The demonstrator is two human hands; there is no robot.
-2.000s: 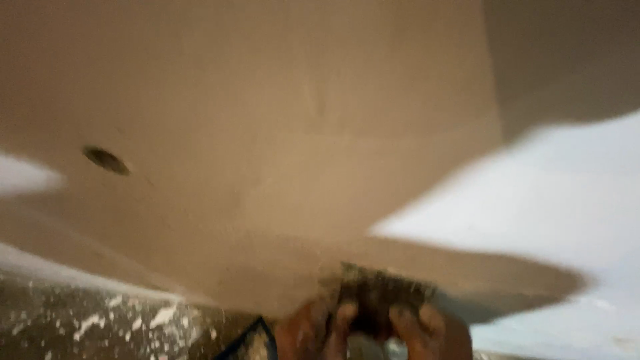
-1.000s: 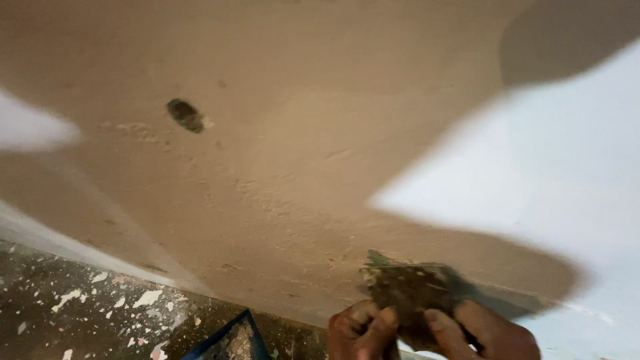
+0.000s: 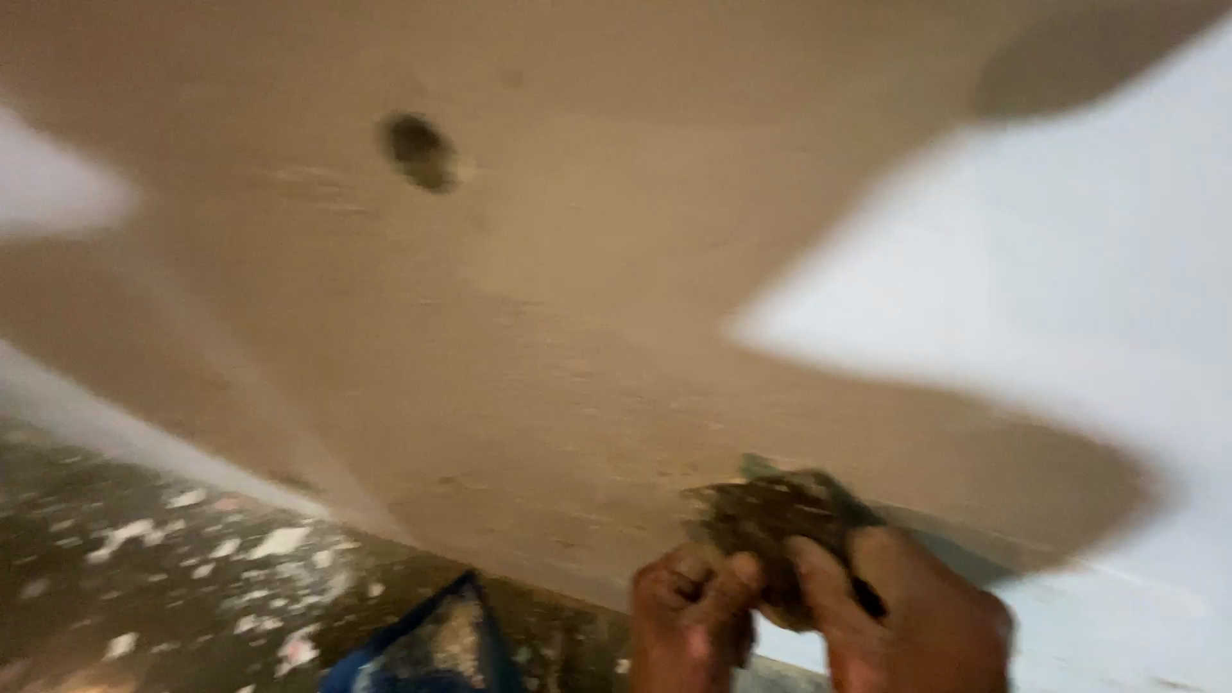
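At the lower right, my left hand [image 3: 695,611] and my right hand [image 3: 900,616] pinch a dark, dirty, ragged pad [image 3: 784,520] between thumbs and fingers. What the pad is made of cannot be told through the blur; a greenish edge shows at its top. It lies close to the lower part of a wall [image 3: 597,289] with a large brown patch and white areas. Whether the pad touches the wall is unclear. A dark oval hole or mark [image 3: 420,151] shows in the brown patch at the upper left.
The dark floor [image 3: 58,539] at the lower left is strewn with whitish flakes [image 3: 281,542]. A blue-edged object [image 3: 472,587], perhaps a container or dustpan, with pale material in it stands at the bottom, left of my hands. The wall's base runs diagonally above it.
The view has shifted, and the oval mark sits farther right in it than two seconds ago. Both hands keep hold of the dark pad throughout.
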